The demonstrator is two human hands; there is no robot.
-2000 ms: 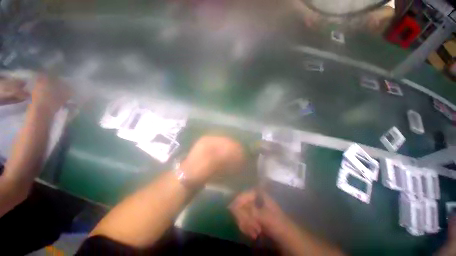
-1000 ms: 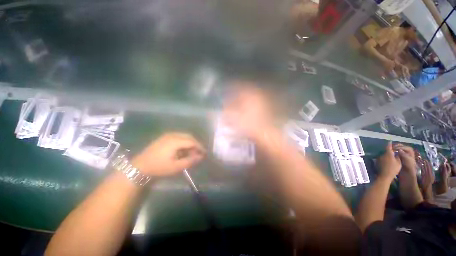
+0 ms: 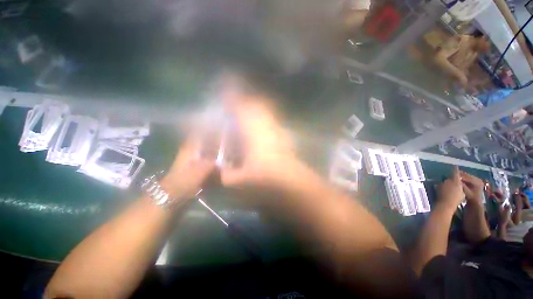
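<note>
A white plastic frame (image 3: pixel 222 137), blurred, is held edge-on between my two hands at the centre of the view. My left hand (image 3: pixel 196 149), with a metal-band watch at the wrist, grips its left side. My right hand (image 3: pixel 254 140) is blurred and grips its right side. A tool with a thin shiny shaft (image 3: pixel 212 212) and dark handle lies on the green bench just below my hands; its head cannot be made out.
Overlapping white frames (image 3: pixel 75 140) lie at the left. More frames (image 3: pixel 345 166) and neat rows of frames (image 3: pixel 403 181) lie at the right. A pale rail (image 3: pixel 158 118) runs behind. Single frames (image 3: pixel 377 108) lie beyond it. Another person's hands (image 3: pixel 461 190) work at the right.
My right hand has moved left from the frames beside it and joined my left hand. A white frame is now between them. My left hand has risen slightly.
</note>
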